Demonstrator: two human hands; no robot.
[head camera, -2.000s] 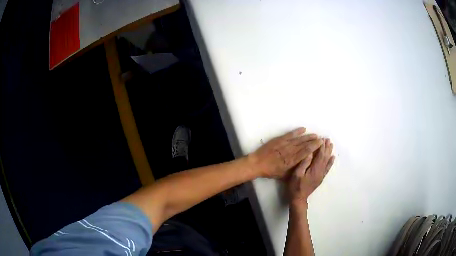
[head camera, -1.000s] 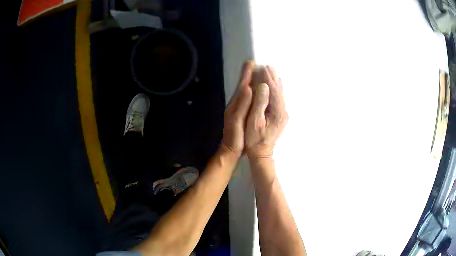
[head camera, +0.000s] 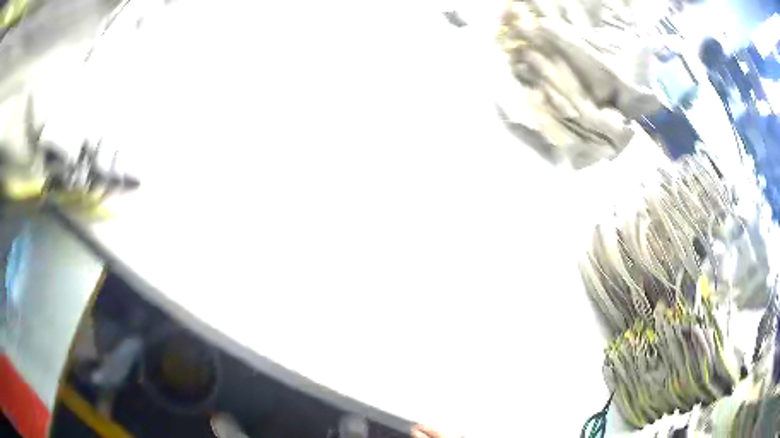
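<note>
The view is blurred and very bright. Only a small bit of one hand (head camera: 425, 431) shows at the bottom edge, by the rim of the white table (head camera: 257, 364). I cannot tell which hand it is or what its fingers do. A thick stack of khaki bags (head camera: 671, 368) lies at the right, with yellow edges towards me and long looped handles fanned out beyond. The teal handles of the scissors (head camera: 593, 425) show at the bottom edge, just left of the stack.
Crumpled khaki bags (head camera: 564, 94) are heaped at the far right. Blurred grey and yellow bundles (head camera: 73, 180) lie at the left table edge. Below them is a pale surface with a red patch (head camera: 24, 400). A round dark bin (head camera: 181, 372) and a shoe (head camera: 227, 426) are on the floor.
The view has swung up and right across the table. The two hands, pressed together at the table edge before, have dropped almost wholly out of view. The bag stack and scissors handles now show.
</note>
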